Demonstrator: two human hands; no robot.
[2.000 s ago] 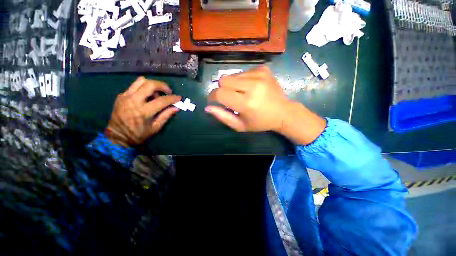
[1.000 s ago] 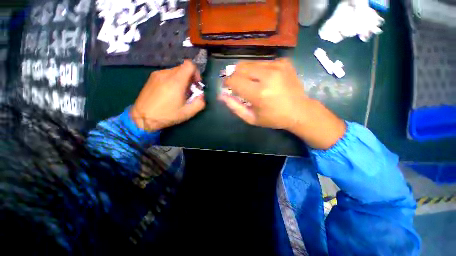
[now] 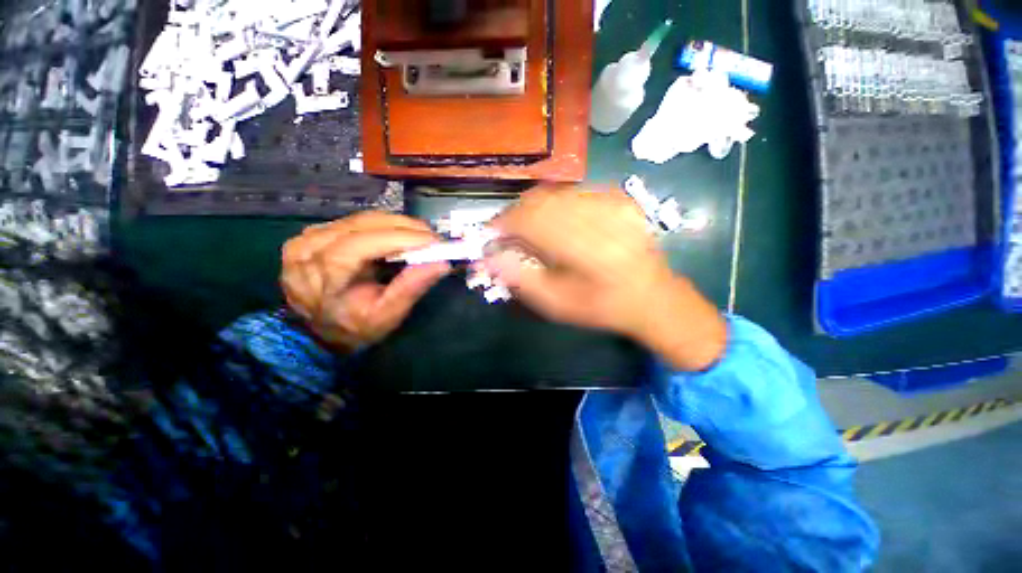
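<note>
A narrow white plastic part (image 3: pixel 435 253) is held between my two hands in front of the press fixture. My left hand (image 3: pixel 356 274) pinches its left end. My right hand (image 3: pixel 588 269) has its fingertips at the right end; they are blurred. Small white pieces (image 3: pixel 489 287) show below my right fingertips; I cannot tell whether they are held or lie on the bench. More white pieces (image 3: pixel 462 217) lie just behind the held part. Another white part (image 3: pixel 653 206) lies right of my right hand, partly hidden by it.
The orange-brown fixture block (image 3: pixel 471 134) with its silver nest (image 3: pixel 462 74) stands ahead. A black tray (image 3: pixel 269 179) with a white heap is left. A dropper bottle (image 3: pixel 620 92), crumpled tissue (image 3: pixel 697 116) and blue-and-white cylinder (image 3: pixel 726 65) are right. A blue-edged tray (image 3: pixel 897 293) holds white rows.
My hands have come together on a longer white part; before, they were apart, with a small white piece at my left fingertips. The view has shifted, showing more of the fixture and bottle.
</note>
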